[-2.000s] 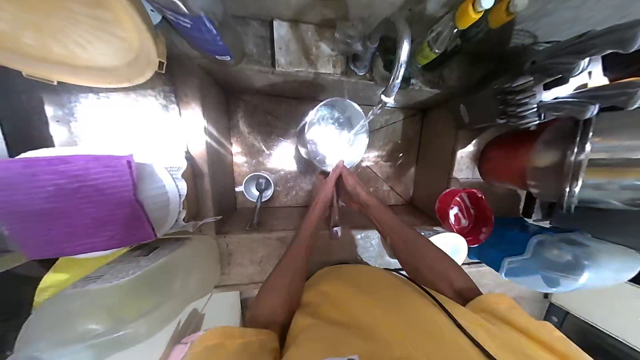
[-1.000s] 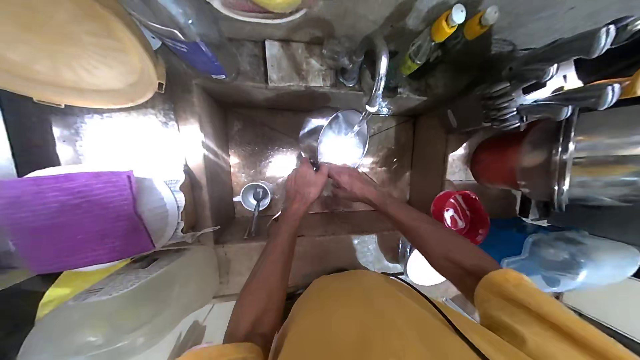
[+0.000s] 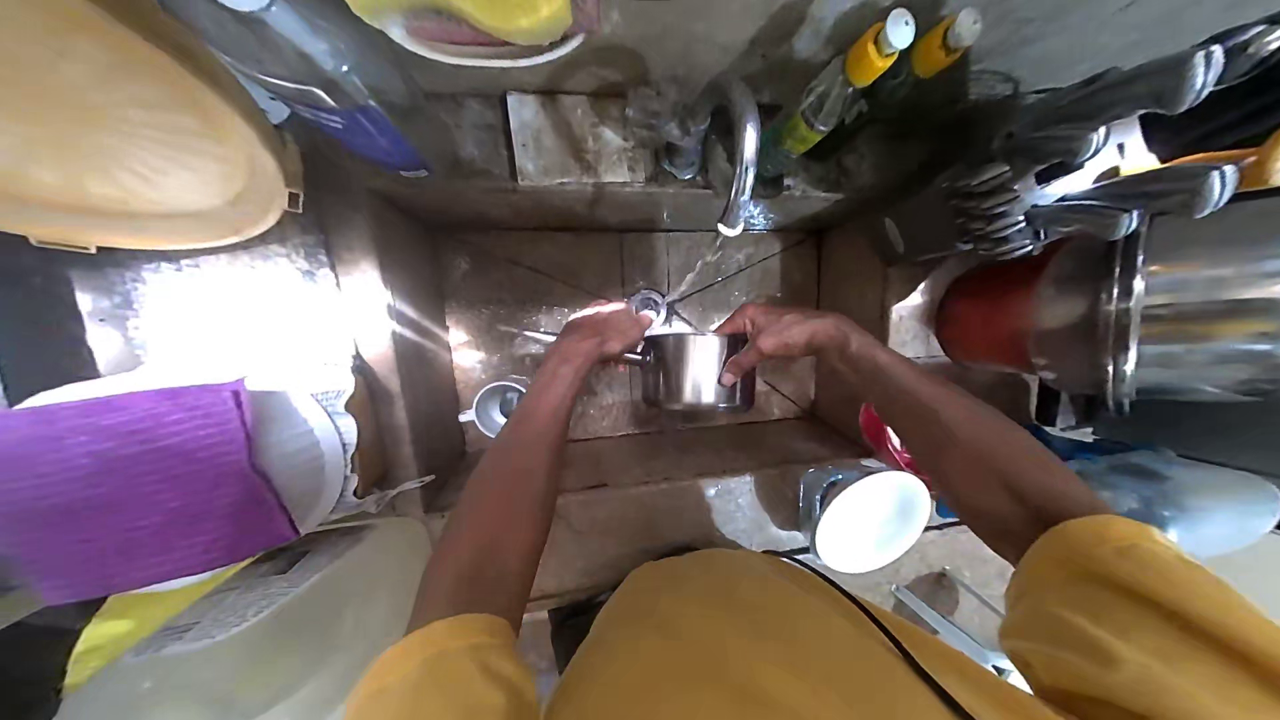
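Observation:
A small metal saucepan (image 3: 690,372) is tilted over the tiled sink, its outer side and base toward me. My right hand (image 3: 790,338) grips its wall, thumb outside. My left hand (image 3: 608,335) is closed at the pan's dark handle (image 3: 636,356); a thin utensil (image 3: 530,333) sticks out to its left. A small round metal piece (image 3: 648,303), perhaps the drain, shows by my left thumb. Water (image 3: 697,270) runs from the curved faucet (image 3: 745,160) just behind the pan. A white mug (image 3: 495,408) with something dark inside lies left of my left forearm.
Dish soap bottles (image 3: 870,58) stand behind the faucet. Cutlery (image 3: 1000,215) and a large steel pot (image 3: 1200,300) are on the right. A white bowl (image 3: 872,522) and a red bowl (image 3: 885,440) are near the front rim. A purple cloth (image 3: 140,490) and a beige basin (image 3: 120,130) occupy the left.
The pan was seen from its bright round face; now its side faces me. My hands, close together before, have moved apart, the right one now on the pan's far right wall.

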